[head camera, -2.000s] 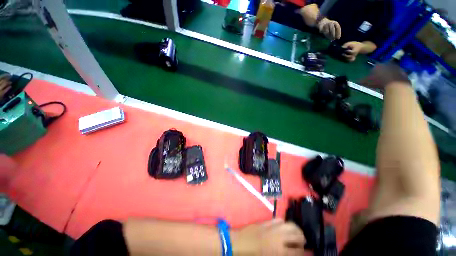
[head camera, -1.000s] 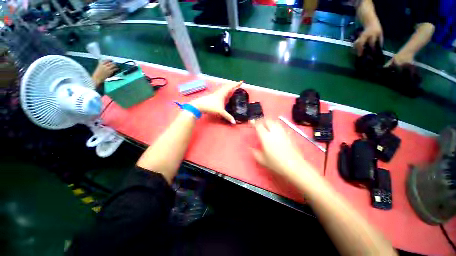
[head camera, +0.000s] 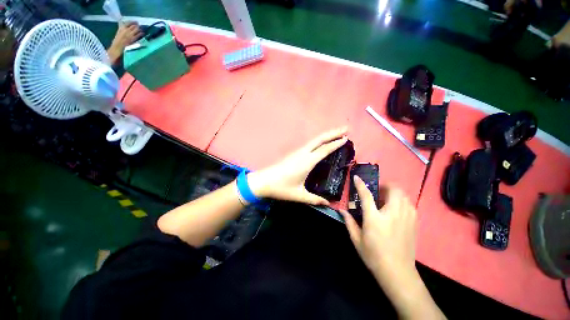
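A black camera body (head camera: 331, 173) lies at the front edge of the red mat (head camera: 294, 103). My left hand (head camera: 297, 172), with a blue wrist strap (head camera: 245, 187), grips the body between spread thumb and fingers. A flat black cover (head camera: 364, 184) with a small pale label lies just right of the body. My right hand (head camera: 382, 222) has its index finger on the cover and its thumb at the lower edge. A thin link between body and cover is barely visible. More black bodies (head camera: 412, 94) with covers (head camera: 432, 127) lie to the right.
A pale strip (head camera: 397, 135) lies on the mat. A ridged pale block (head camera: 244, 57) is near the post (head camera: 238, 19). A green box (head camera: 156, 59) and a white fan (head camera: 67, 70) are at left, with another person's hand (head camera: 127, 34). A grey-green machine (head camera: 551, 234) is at right.
My hands have brought the camera body and its cover from the back of the mat to the front edge. The view has shifted, and my right hand now touches the cover.
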